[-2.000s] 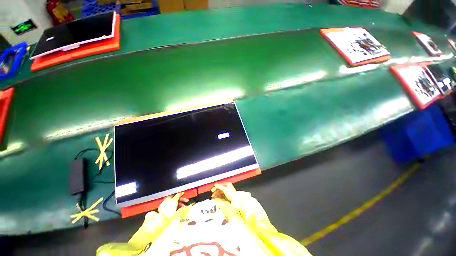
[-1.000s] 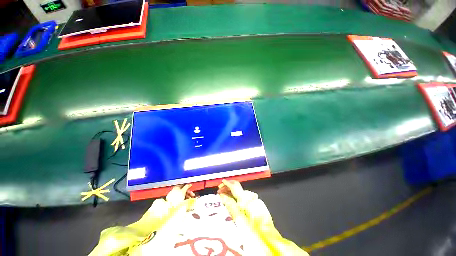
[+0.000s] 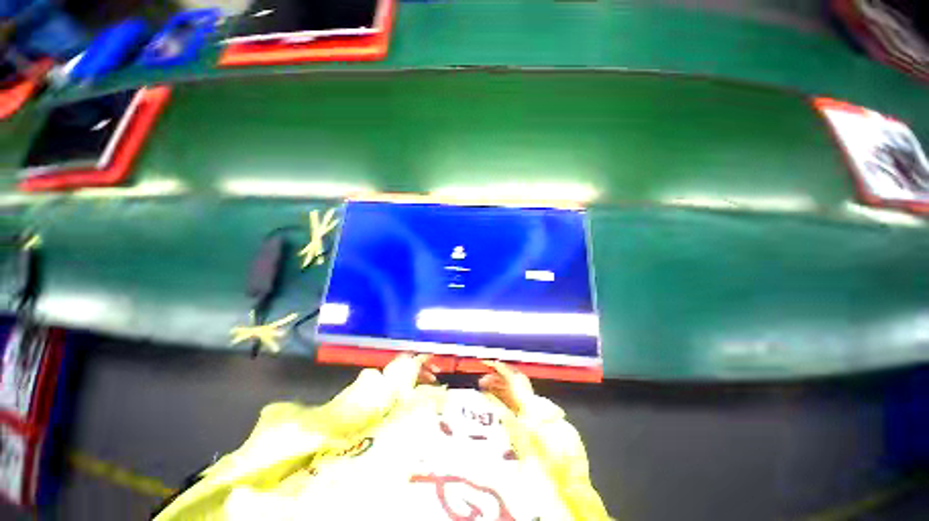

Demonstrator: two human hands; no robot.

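Observation:
The all-in-one unit [image 3: 463, 265] lies screen up on an orange-red foam pad [image 3: 555, 372]. Its screen is lit blue with a small user icon and text lines; a small white label sits at right and glare crosses the lower part. My left hand [image 3: 413, 369] and my right hand [image 3: 506, 383] are at the pad's front edge, near its middle. The fingers are small and blurred, so whether they grip the pad cannot be told. The black power adapter [image 3: 267, 271] lies left of the unit, between yellow tape crosses [image 3: 318, 238].
The green conveyor [image 3: 713, 265] runs across. Units with dark screens lie on pads at the upper left [image 3: 84, 132] and top [image 3: 311, 18]. A white chassis plate [image 3: 881, 151] lies at right. Blue bins [image 3: 110, 49] stand at upper left. A yellow floor line [image 3: 122, 474] shows at lower left.
The screen has gone from black to lit blue since the earliest frame. The view has turned left, so the unit appears further right. Both hands remain at the pad's front edge.

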